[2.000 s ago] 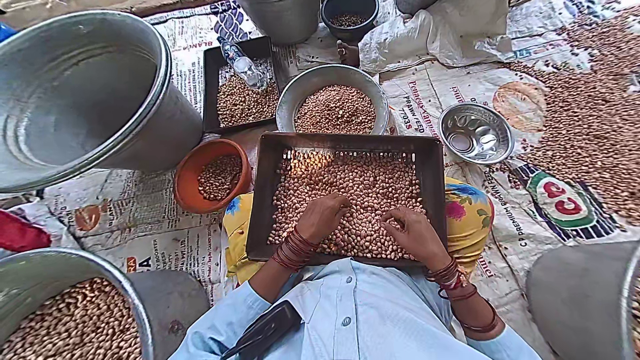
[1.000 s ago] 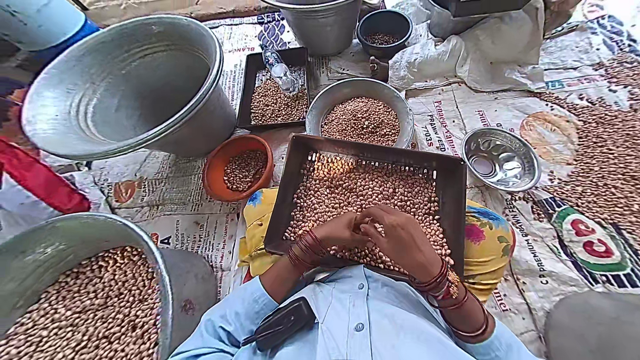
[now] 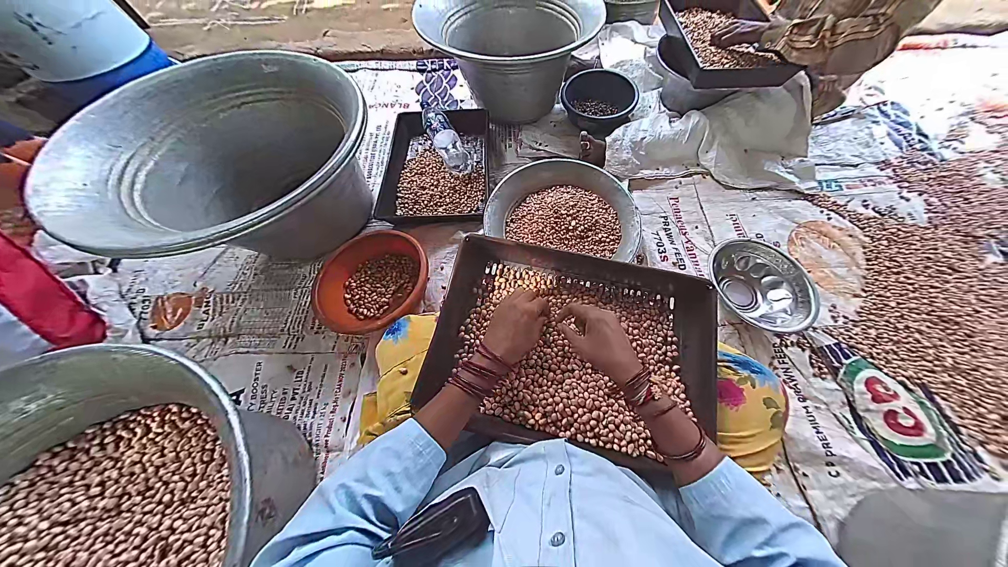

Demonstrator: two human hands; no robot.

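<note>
A dark rectangular tray (image 3: 697, 346) rests on my lap, holding a spread of brown nuts or seeds (image 3: 567, 402) with a slotted strip along its far side. My left hand (image 3: 516, 324) is over the tray's left middle, fingertips bent down at the nuts. Just right of it, my right hand (image 3: 600, 340) has thumb and forefinger curled near each other over the nuts. The two hands are close but apart. Whether either hand's fingers pinch a nut is too small to tell. Beyond the tray's far edge stands a metal bowl (image 3: 630, 228) of the same nuts.
An orange bowl (image 3: 321, 295) of nuts and a large metal basin (image 3: 197, 157) are at left, a nut-filled pot (image 3: 236, 441) lower left. A shiny steel bowl (image 3: 764, 285) and spread nuts (image 3: 929, 315) lie right. Another person's hand (image 3: 740, 33) works over a tray at back right.
My hands, close together near the tray's near side a second ago, are now farther up the tray and slightly apart. The view has shifted, showing more at the back.
</note>
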